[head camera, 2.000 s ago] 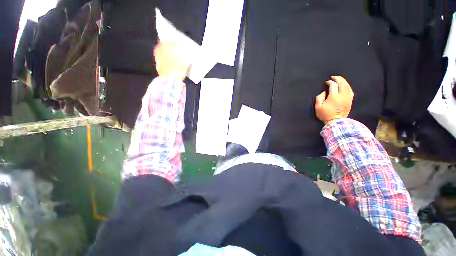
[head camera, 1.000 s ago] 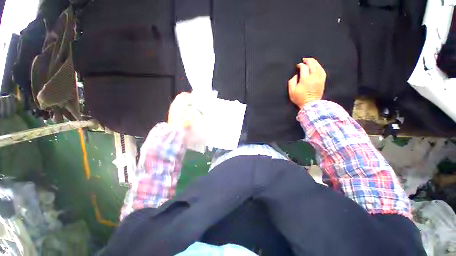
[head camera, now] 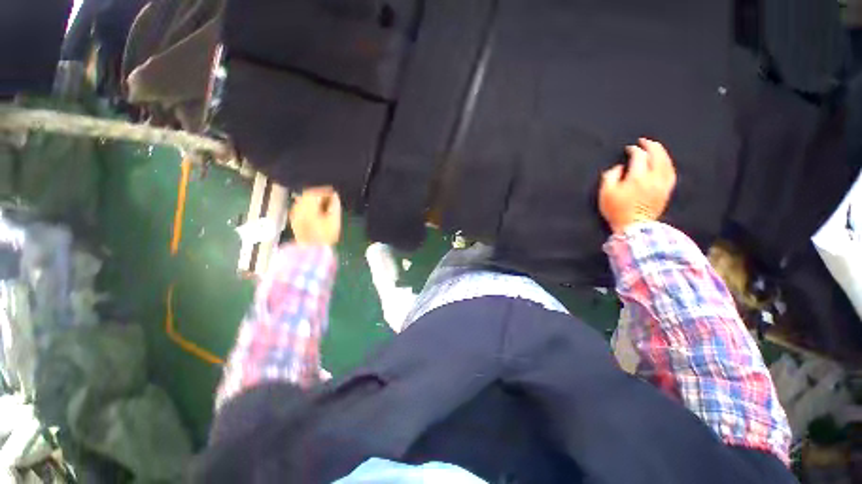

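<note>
Black cut fabric panels (head camera: 577,113) lie flat in front of me, with narrower panels side by side at the centre left. My right hand (head camera: 639,185) rests on the large panel, fingers slightly bent and apart, holding nothing visible. My left hand (head camera: 316,216) is just off the table's near edge over the green floor. It is blurred and its fingers look curled; no paper shows in it. A white paper piece (head camera: 387,284) is below the table edge, left of my lap, partly hidden by my clothing.
Brown cloth (head camera: 175,61) is heaped at the far left above a pale rail (head camera: 104,125). White paper (head camera: 843,236) is at the right edge. Plastic-like piles (head camera: 123,397) lie at the lower left. Scraps (head camera: 756,284) lie at the lower right.
The white paper pieces have left the black panels, and my left hand no longer shows paper in it. One white piece now shows below the table edge. My right hand remains on the cloth.
</note>
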